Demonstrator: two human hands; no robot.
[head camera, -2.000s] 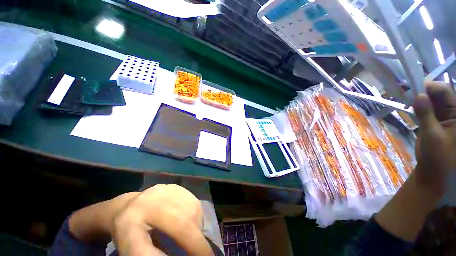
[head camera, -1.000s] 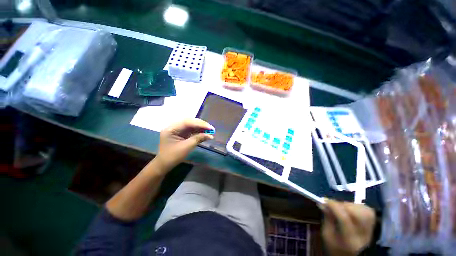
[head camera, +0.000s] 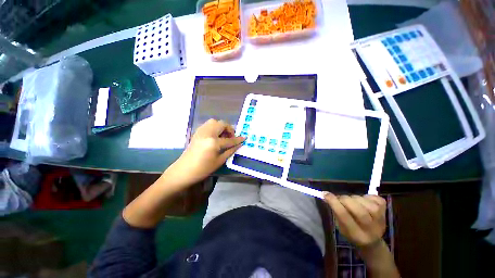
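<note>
A white front housing (head camera: 298, 105) with small blue keycaps and one orange key is held tilted over the dark assembly fixture (head camera: 217, 103). My right hand (head camera: 355, 217) grips the housing's frame at its near right edge. My left hand (head camera: 209, 146) is at the left edge of the key area, thumb and fingertips together against the blue keys. Whether a small piece is between these fingertips cannot be told. The fixture lies on a white paper sheet (head camera: 163, 127), partly covered by the housing.
Two tubs of orange keycaps (head camera: 221, 30) (head camera: 282, 21) and a white keypad stack (head camera: 157, 46) stand at the back. Green circuit boards (head camera: 135, 93) and a plastic-wrapped bundle (head camera: 57, 111) are left. White housings (head camera: 418, 70) and shiny bags (head camera: 484, 108) are right.
The housing has come down from the upper right to over the fixture. My left hand has moved to its key area. The view has shifted closer over the bench.
</note>
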